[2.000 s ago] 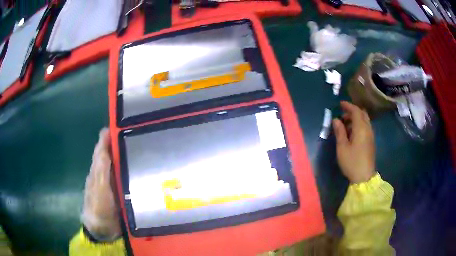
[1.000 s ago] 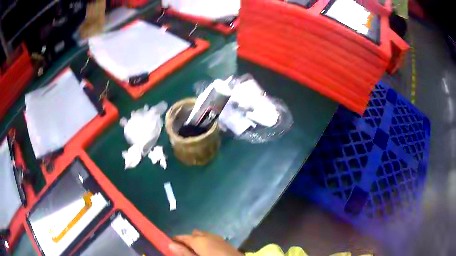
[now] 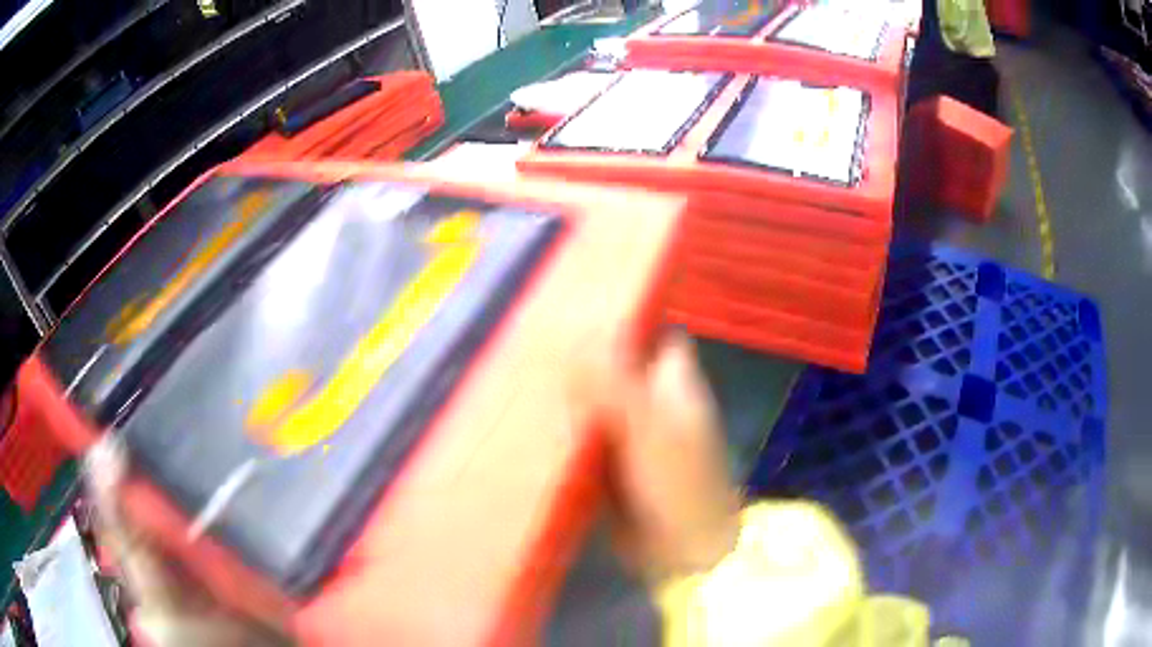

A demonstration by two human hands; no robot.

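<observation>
A red foam tray (image 3: 556, 367) is close in front of me, tilted and blurred. It holds two display panels with dark borders, a near one (image 3: 316, 316) and a far one (image 3: 190, 272). Each has an orange-yellow flex cable across its back, the nearer cable (image 3: 379, 341) being the clearer. My left hand (image 3: 152, 556) is blurred at the tray's lower left edge and grips it. My right hand (image 3: 663, 442) is blurred and grips the tray's right side. The fingers are partly hidden by the tray and blur.
A tall stack of red foam trays (image 3: 771, 272) with panels on top stands on the green bench (image 3: 505, 78) beyond. More red trays (image 3: 366, 126) lie at upper left by dark shelving. A blue plastic pallet (image 3: 973, 398) is on the right floor. A person's yellow sleeve (image 3: 965, 25) shows at top right.
The view has turned toward the tray stack. The tray with two panels is now held tilted close in front of me by both hands. The tan roll and clear bag are out of view.
</observation>
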